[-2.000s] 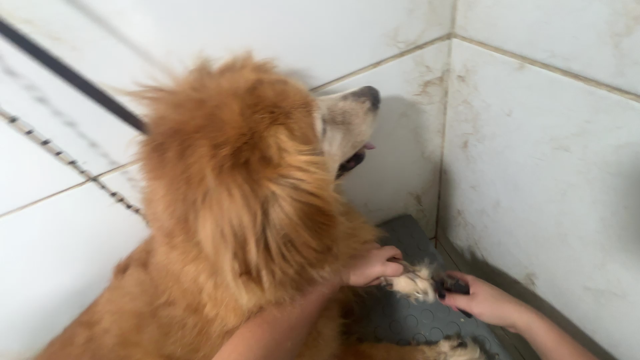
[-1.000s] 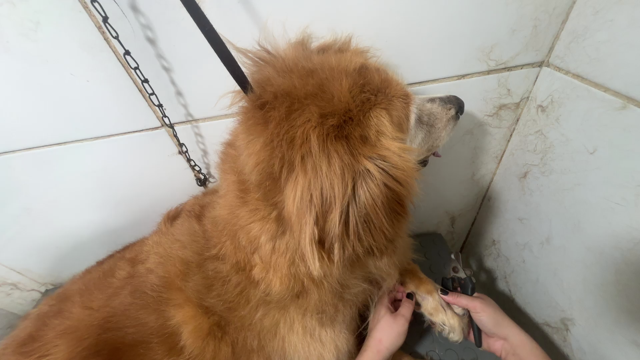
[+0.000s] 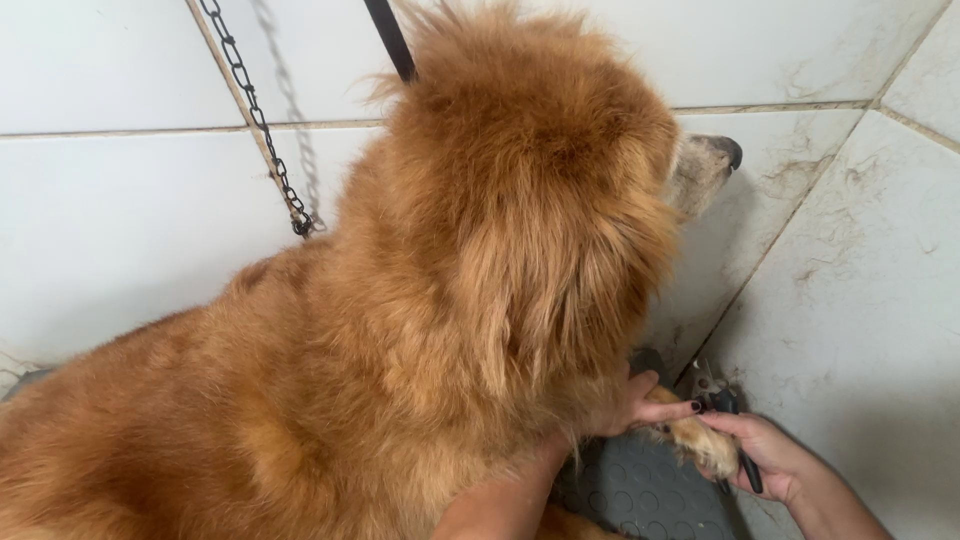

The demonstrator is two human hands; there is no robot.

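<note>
A dog with long reddish-golden fur (image 3: 480,285) fills the middle of the view, its pale muzzle pointing right. My left hand (image 3: 645,405) reaches past its chest and holds the raised foreleg, one finger stretched out toward my other hand. My right hand (image 3: 757,450) holds plier-style nail clippers (image 3: 726,403) with black handles, their metal head pointing up. Its fingers also touch the dog's front paw (image 3: 709,448), which lies between both hands. The dog's fur hides part of my left wrist.
Under the dog is a grey rubber mat with raised circles (image 3: 637,487). White tiled walls (image 3: 855,300) with loose hairs stuck on them meet in a corner at the right. A black strap (image 3: 391,37) runs up from the dog's neck, and a black chain (image 3: 255,109) hangs behind its back.
My left hand has shifted from beside the paw to farther up the foreleg, with a finger extended. The clippers stay in my right hand. The view has moved since two seconds ago.
</note>
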